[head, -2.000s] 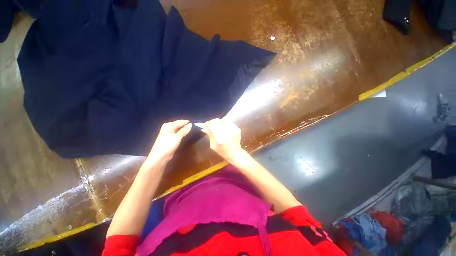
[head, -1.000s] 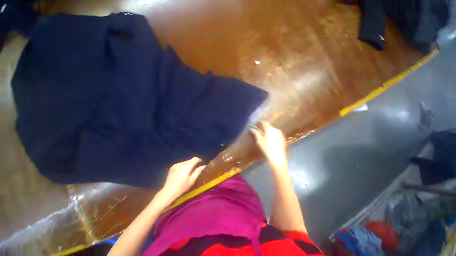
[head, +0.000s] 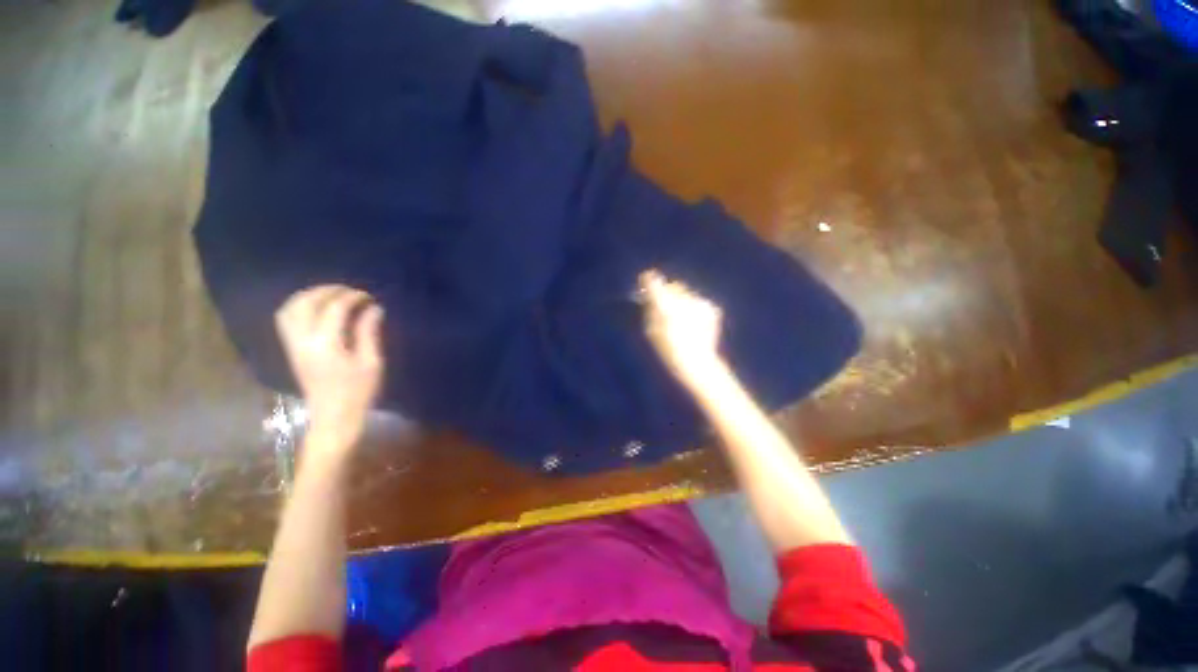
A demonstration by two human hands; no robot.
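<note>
A dark navy garment lies bunched on the shiny brown table in front of me. Two small shiny spots, perhaps buttons, show near its front edge. My left hand is over the garment's left part, fingers curled; whether it pinches the cloth is unclear. My right hand is over the garment's right part, thumb and fingertips together. A small pale glint shows at its fingertips, but I cannot tell whether it is a tool.
More dark garments lie at the table's far right, one with shiny spots. Yellow tape runs along the near table edge. A small dark piece is at the far left. Something bright blue shows below the table edge.
The view has turned. Both hands have moved from the table's near edge to over the garment, my left hand further left. The shiny spots near the front edge now show.
</note>
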